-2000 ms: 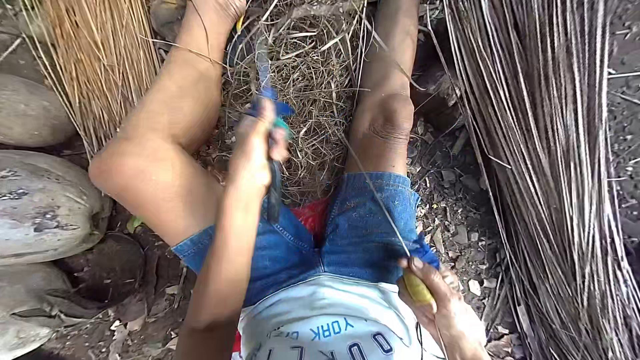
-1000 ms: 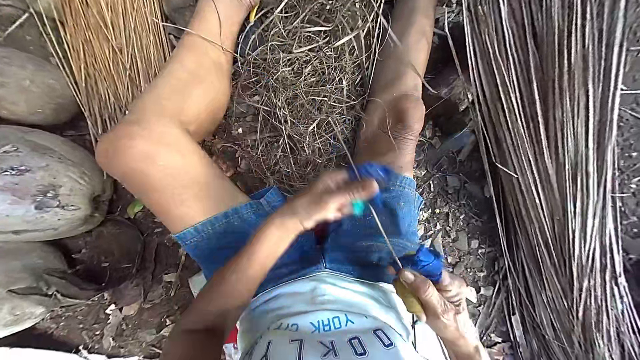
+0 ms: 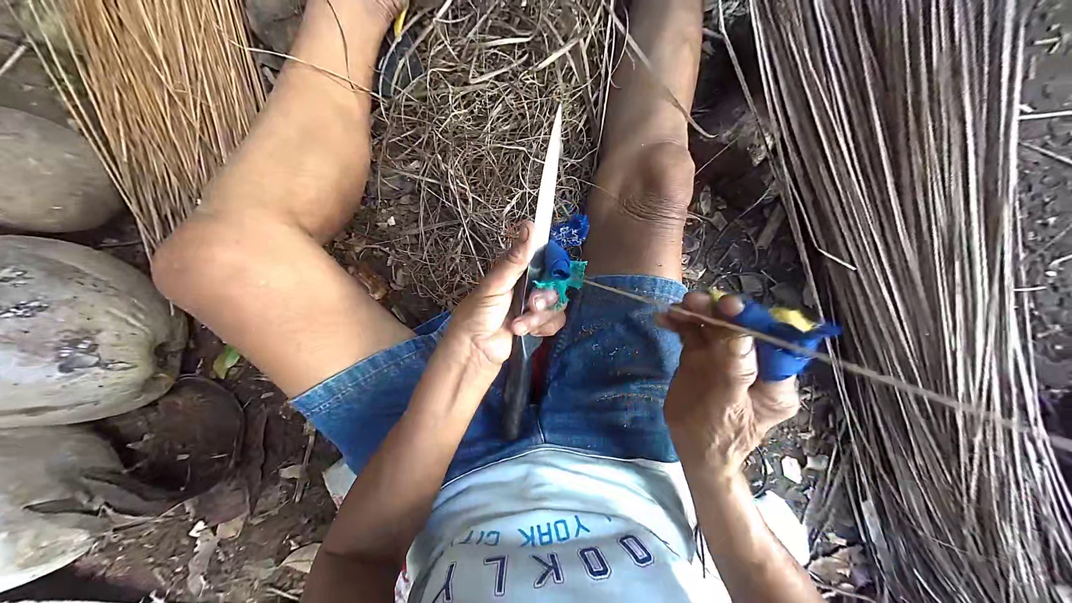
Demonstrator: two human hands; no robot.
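Observation:
My left hand (image 3: pixel 507 314) grips a knife (image 3: pixel 546 184) by its black handle, the pale blade pointing forward between my legs. Blue and green cloth (image 3: pixel 556 270) is wrapped at the fingers of this hand. To the right, over the edge of the denim shorts, my right hand (image 3: pixel 724 377) pinches a long thin plant rib (image 3: pixel 888 381). One end of the rib reaches the cloth beside the knife; the other runs off toward the right edge. Blue and yellow cloth (image 3: pixel 779 335) covers part of the right hand's fingers.
A bundle of brown ribs (image 3: pixel 167 100) lies at the upper left, and a larger greyish bundle (image 3: pixel 904 251) along the right. Dry shavings (image 3: pixel 469 142) are heaped between the legs. Large coconut-like husks (image 3: pixel 75 335) lie at the left.
My right hand has moved forward from beside the waist, and the rib now slants the other way. The left hand, blurred one second ago, has shifted a little to the left with the knife.

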